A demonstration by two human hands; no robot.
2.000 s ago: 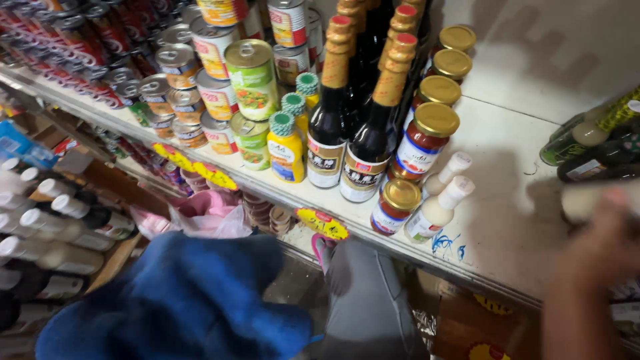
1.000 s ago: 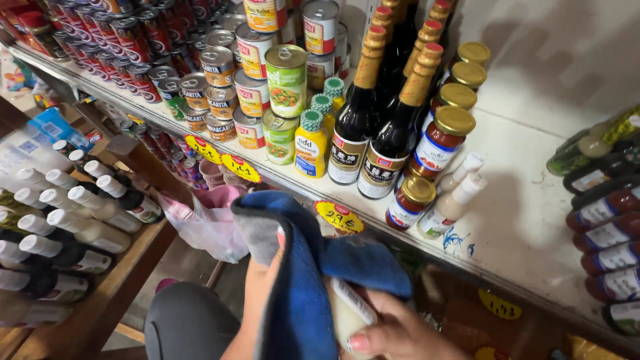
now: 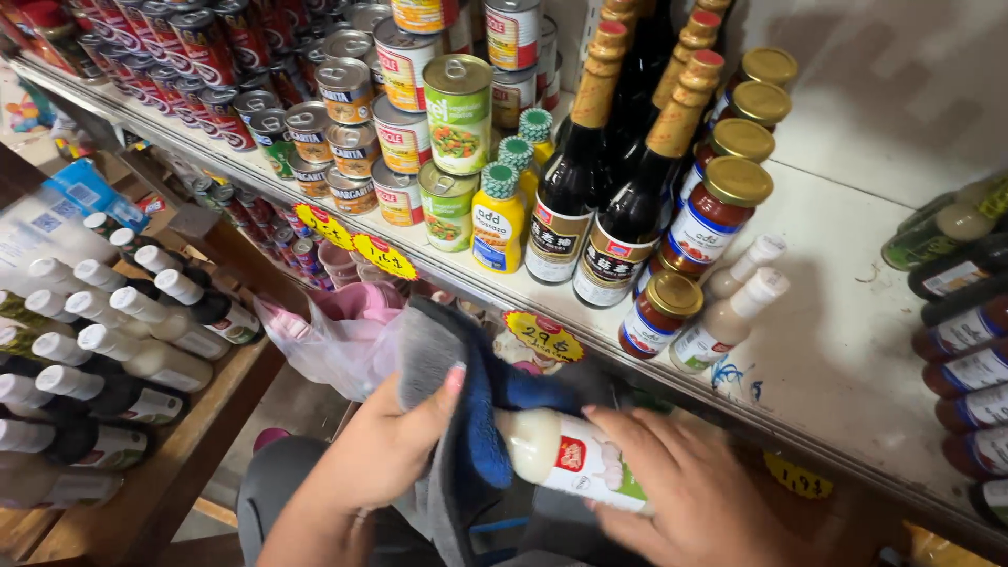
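Note:
My left hand (image 3: 394, 441) grips a grey and blue plush cloth (image 3: 472, 394), which is wrapped around the neck end of a bottle of whitish sauce (image 3: 567, 457). The bottle's cap is hidden in the cloth. My right hand (image 3: 677, 480) holds the same bottle by its base, tilted, with the label facing up. Beyond my hands, on the white shelf, two similar bottles, the nearer one (image 3: 728, 323) in front, stand beside a small gold-lidded jar (image 3: 661, 315).
Dark sauce bottles (image 3: 622, 236), a yellow mustard bottle (image 3: 498, 228) and stacked cans (image 3: 457, 118) line the shelf. Several white-capped bottles (image 3: 169, 346) crowd a wooden rack at left. More jars (image 3: 972, 362) lie at right. A plastic bag (image 3: 339, 346) hangs below the shelf edge.
Two seconds ago a hand was at the right, by the bottles there; since one second ago both hands are on the cloth and bottle. More of the bottle's label now shows outside the cloth.

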